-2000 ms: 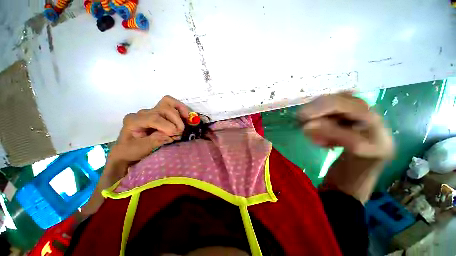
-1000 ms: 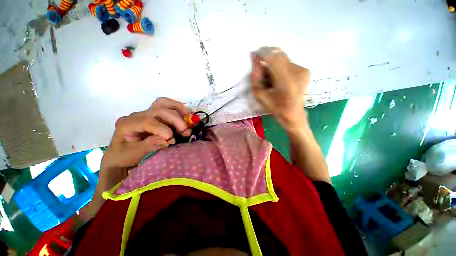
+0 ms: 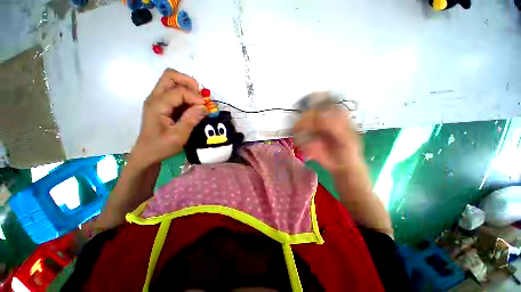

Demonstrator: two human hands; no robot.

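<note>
The plush penguin [image 3: 215, 140] is upright at the table's front edge, over my apron, its white eyes, yellow beak and pale belly facing me. A striped hat [image 3: 211, 105] with a red tip stands on its head. My left hand [image 3: 174, 111] pinches the hat from the left. Black sewing thread [image 3: 257, 110] runs slack from the hat to my right hand [image 3: 320, 128], which is blurred, with its fingers closed around the thread. A thread loop shows beyond them. No needle can be made out.
Striped hats [image 3: 178, 21], a black piece [image 3: 141, 16] and a red pompom [image 3: 158, 48] lie at the table's back left. Another penguin [image 3: 448, 4] is cut off at the top right. The pink apron [image 3: 245, 194] covers my lap; a blue stool [image 3: 57, 199] stands left.
The penguin has turned up to show its face and belly, with my left hand now higher, at the hat. My right hand has moved lower and the thread has gone from taut to slack.
</note>
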